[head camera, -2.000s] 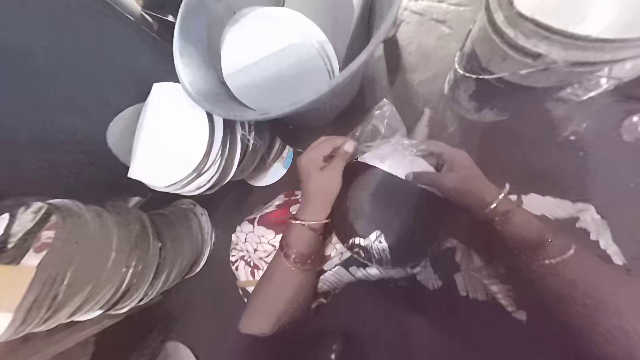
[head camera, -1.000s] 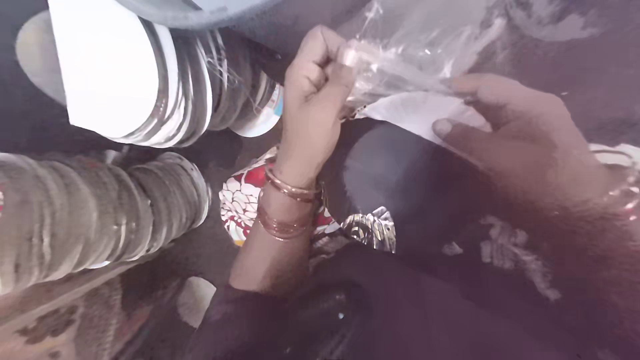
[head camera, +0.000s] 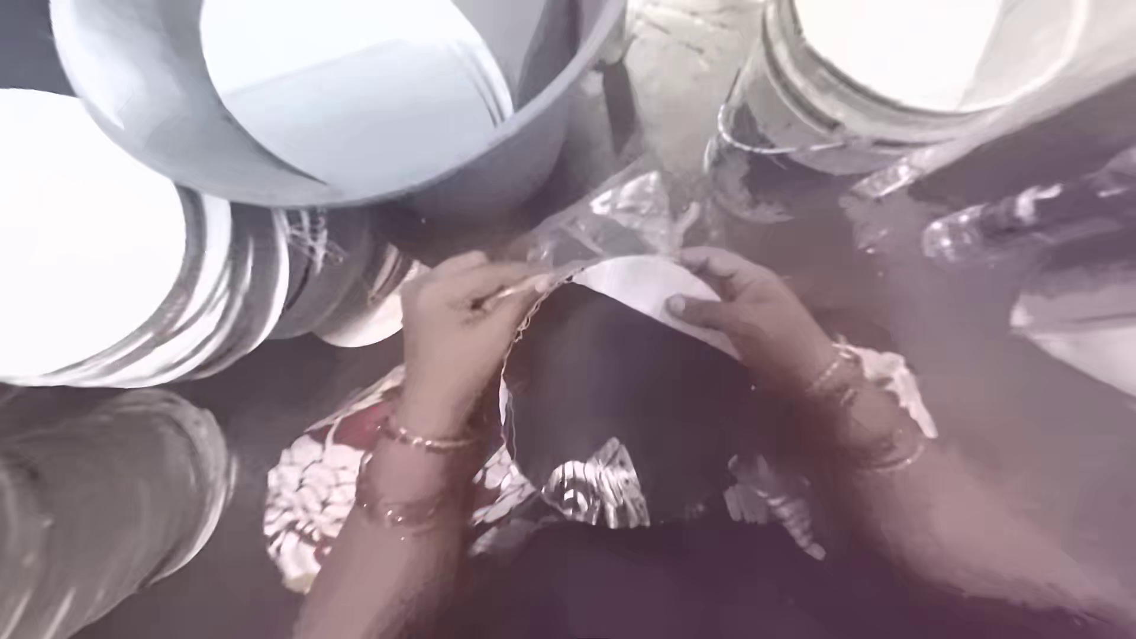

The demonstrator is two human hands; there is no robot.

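Observation:
My left hand, with bangles at the wrist, pinches the edge of a clear plastic bag between thumb and fingers. To its right, my right hand holds a thin white sheet with a curved edge, thumb on its near face and fingers behind. The sheet lies against the bag's plastic; how far inside it is, I cannot tell. Below and between the hands is a dark rounded surface, whose kind I cannot make out. Red and white patterned cloth shows by my left forearm.
A large grey basin holding white round discs stands ahead. At the left are a stack of white-topped discs and a wrapped stack of round pieces. A bucket with a white top stands at the upper right, near loose clear plastic.
Both hands stay at the plastic bag and the white sheet. More of the sheet's face shows beside my right thumb than one second ago. The view has shifted, showing the basin and bucket again.

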